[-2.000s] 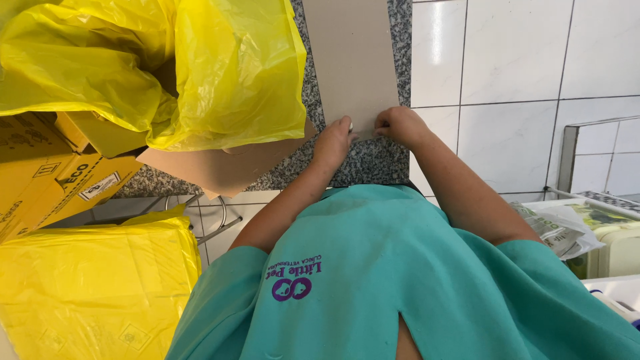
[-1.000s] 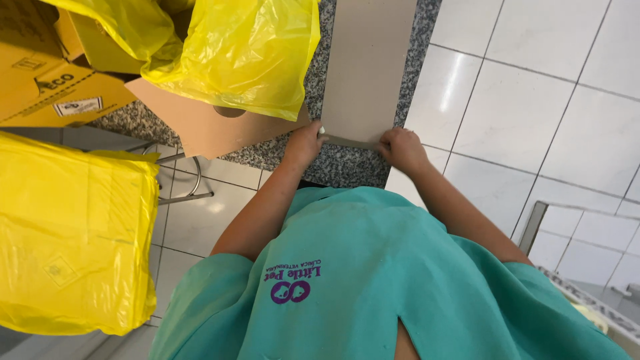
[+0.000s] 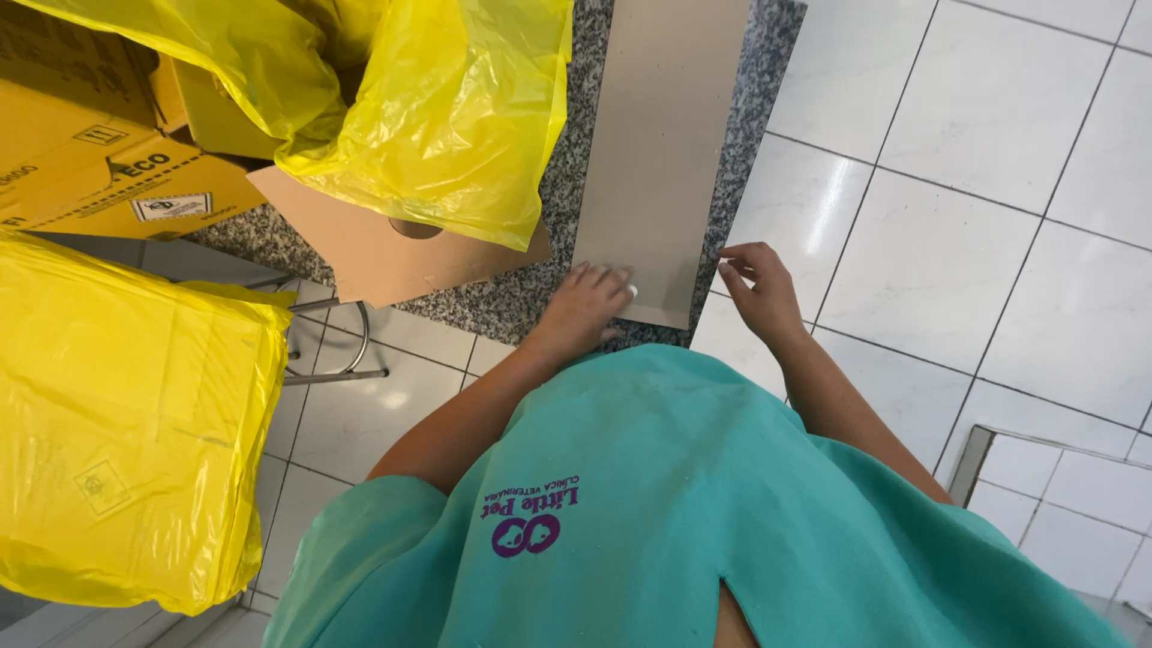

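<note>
A long grey-brown cardboard strip (image 3: 661,162) lies lengthwise on the speckled granite counter (image 3: 760,99), its near end folded in a narrow band. My left hand (image 3: 589,301) rests at the strip's near left corner, fingers spread and slightly blurred, with a small white thing at one fingertip. Off the counter's right edge, my right hand (image 3: 760,283) hangs over the floor with bent fingers and nothing seen in it. Left of the strip, a yellow plastic bag (image 3: 459,117) partly covers a brown cardboard piece (image 3: 405,261) that has a round hole.
Yellow printed cardboard boxes (image 3: 99,171) stand at the upper left. A yellow-bagged flat stack (image 3: 126,414) is at the left, beside a metal-legged stool or stand (image 3: 355,346). A metal-framed panel (image 3: 1062,486) is at the lower right, over tiled floor (image 3: 972,225).
My right hand has let go of the strip's near end and moved right, off the counter. My left hand has opened from its pinch at the strip's corner. The view has shifted.
</note>
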